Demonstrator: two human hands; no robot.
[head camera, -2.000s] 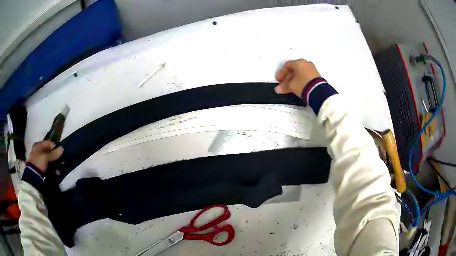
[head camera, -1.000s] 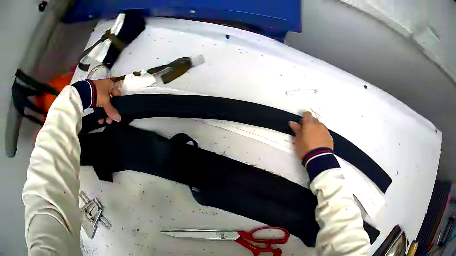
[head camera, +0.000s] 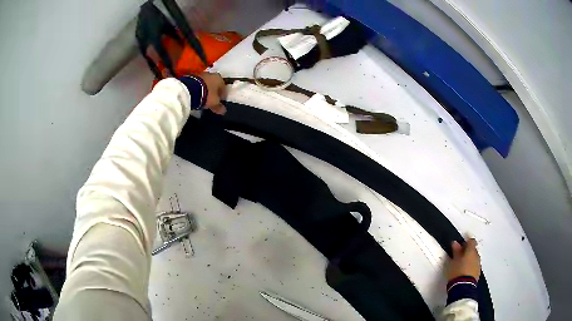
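A long curved black fabric strip (head camera: 351, 157) lies over pale pattern sheets (head camera: 301, 113). My left hand (head camera: 214, 93) is at its far left end, with thumb and fingers on the fabric. My right hand (head camera: 463, 258) pinches the strip's edge near its lower right part. Wider stacked black pieces (head camera: 288, 194) lie nearer me, uneven, with a small loop raised on one edge. What lies under my fingers is hidden.
A metal folder (head camera: 175, 227) lies at lower left, and shears' blades (head camera: 288, 306) show at the bottom edge. A tape ring (head camera: 273, 73), brown strap (head camera: 376, 123) and dark bundle (head camera: 332, 47) lie at the far end. An orange bag (head camera: 201, 55) hangs beyond the table edge.
The view has turned toward the table's far left end. My left hand has moved to the strip's end, and my right hand has slid along the strip to the right.
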